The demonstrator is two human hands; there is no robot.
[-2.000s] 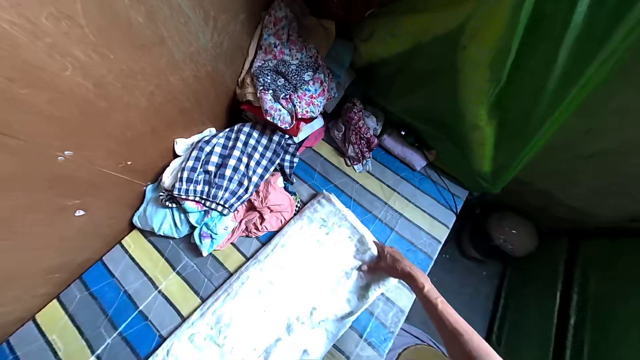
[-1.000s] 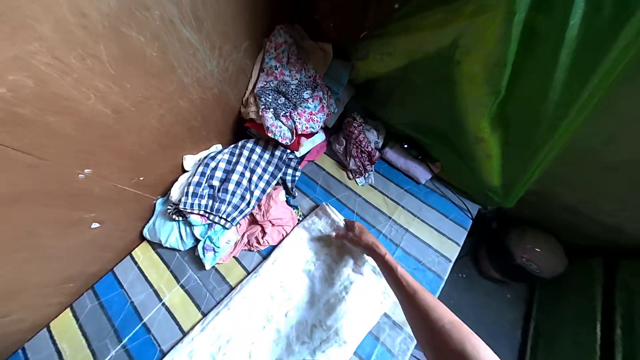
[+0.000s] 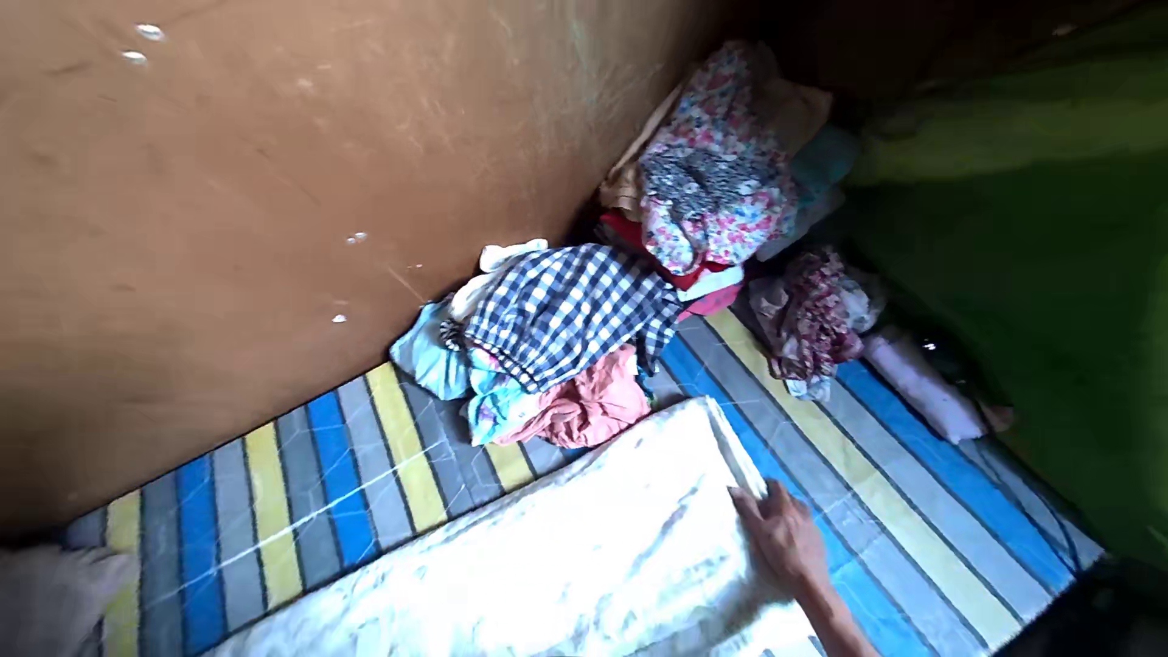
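Note:
A long folded white cloth (image 3: 547, 557) with faint grey marks lies across the striped sheet. At its right end is my right hand (image 3: 785, 538), thumb and fingers on the folded edge and pinching it. Beyond the cloth, touching its far edge, sits a heap of clothes with a navy checked garment (image 3: 575, 306) on top, a pink garment (image 3: 598, 401) at its front and a light blue one (image 3: 433, 356) at its left. My left hand is out of the frame.
A taller clothes pile with a floral garment (image 3: 721, 173) stands in the corner. Right of it lie a crumpled maroon patterned cloth (image 3: 812, 319) and a pale roll (image 3: 926, 388). A brown wall (image 3: 274, 201) borders the left, green fabric (image 3: 1022, 274) the right. A greyish cloth (image 3: 55, 598) is at lower left.
My right hand has moved from the top of the white cloth, near its far corner, to its right end edge. The view has shifted left and closer.

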